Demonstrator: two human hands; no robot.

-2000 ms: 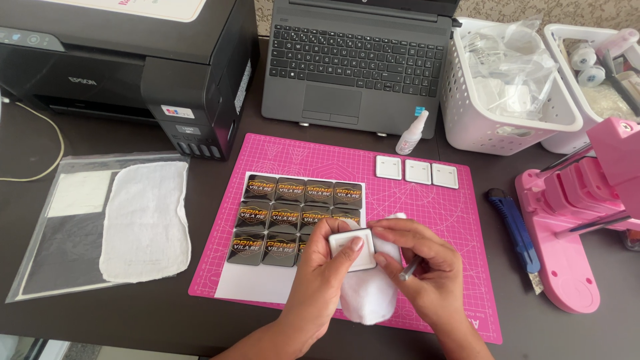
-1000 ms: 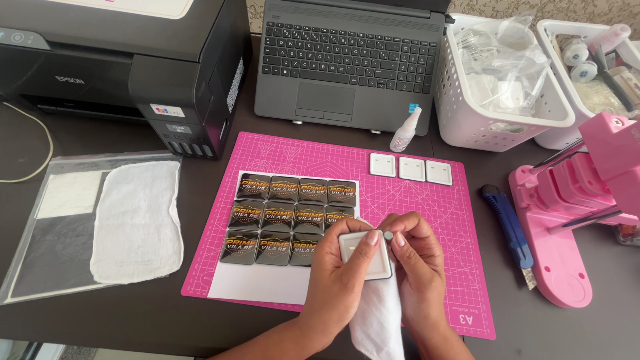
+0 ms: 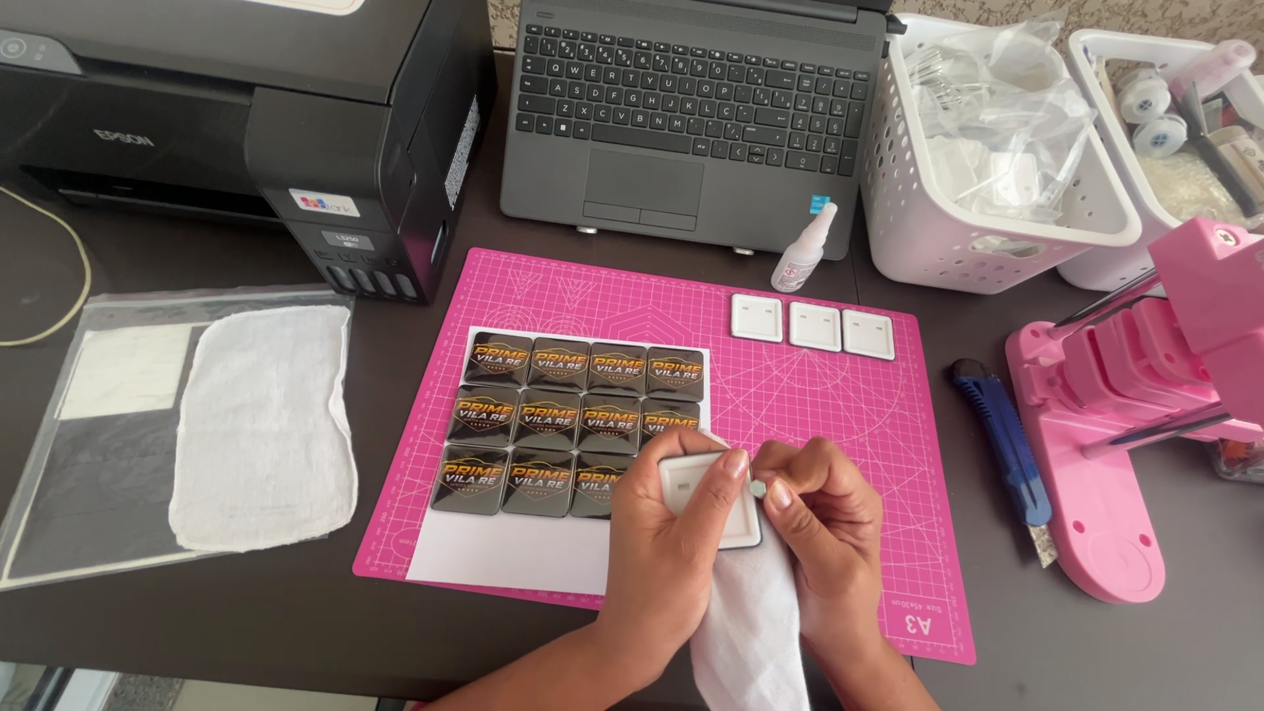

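My left hand (image 3: 671,553) grips a square badge (image 3: 706,489) with its white plastic back turned up, the thumb across it. Against the badge's right edge, my right hand (image 3: 825,523) pinches a small pale greenish hexagonal tip (image 3: 757,488); the rest of that thing is hidden in the fingers. A white cloth (image 3: 750,622) hangs below both hands. To their left, several square black printed badges (image 3: 538,420) lie in rows on white paper (image 3: 504,548). Beyond the hands, three white-backed squares (image 3: 814,326) lie near a small white bottle (image 3: 804,249).
Under the work is a pink cutting mat (image 3: 889,444). A blue snap-off knife (image 3: 1002,449) and a pink press (image 3: 1096,474) are at right. Behind stand a laptop (image 3: 642,183), white baskets (image 3: 997,232) and a printer (image 3: 326,188). A folded white cloth (image 3: 267,425) lies on a plastic sleeve (image 3: 89,494) at left.
Two seconds ago my right hand held a slim dark tool low by the badge; now its fingertips hold the pale tip at the badge's edge. The cloth hangs lower than it did then.
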